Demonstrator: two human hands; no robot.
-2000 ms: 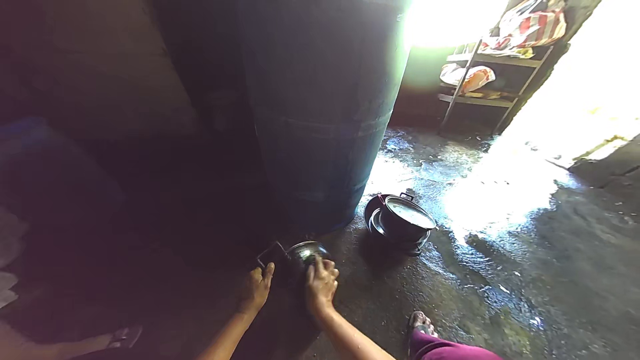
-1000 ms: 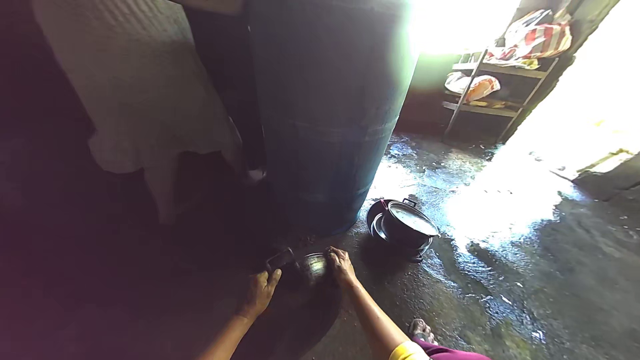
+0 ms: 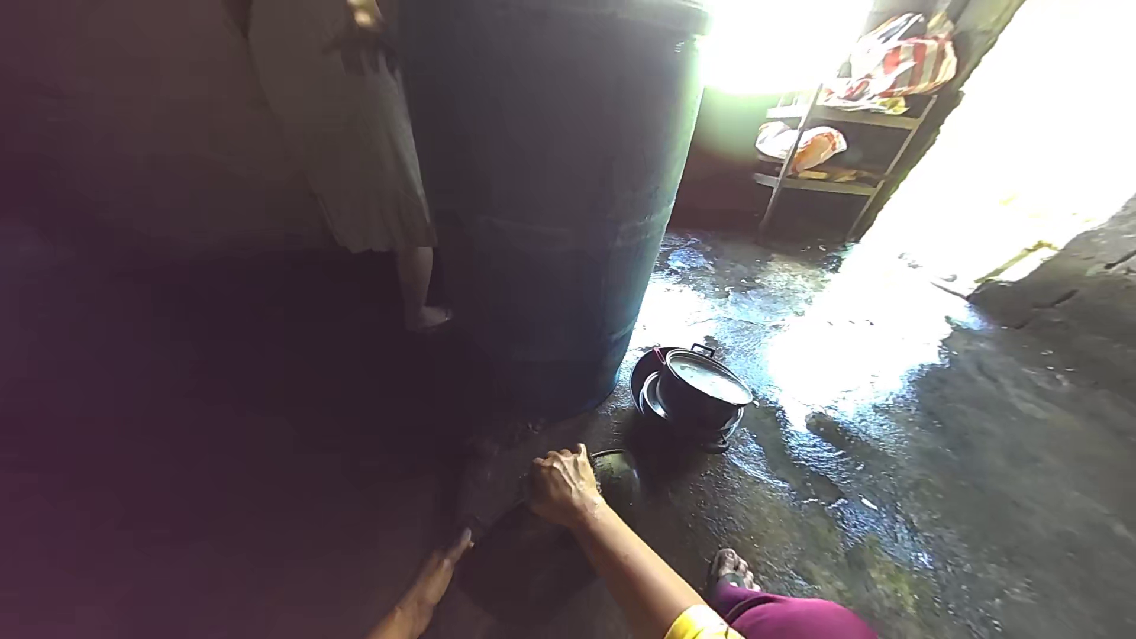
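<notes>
Near the bottom centre, my right hand (image 3: 564, 485) has its fingers curled over the upper edge of a dark, rounded vessel; what it grips is too dark to tell. Just right of that hand shows the curved side of a dark metal pot (image 3: 616, 475). My left hand (image 3: 438, 572) is lower and to the left, at the left side of the dark vessel, its fingers partly lost in shadow. Up and to the right of my hands, a black two-handled cooking pot (image 3: 706, 386) rests tilted among other round vessels on the wet floor.
A tall dark barrel (image 3: 550, 177) stands just ahead. Left of it a person in a pale skirt (image 3: 355, 169) stands. A metal shelf rack (image 3: 843, 115) with bags is at the back right, near a bright opening. The concrete floor (image 3: 1003, 461) is wet.
My right hand has moved across to the left of the pot's round side. The person beside the barrel, not seen two seconds ago, has come nearer to it. The stacked pots have stayed put.
</notes>
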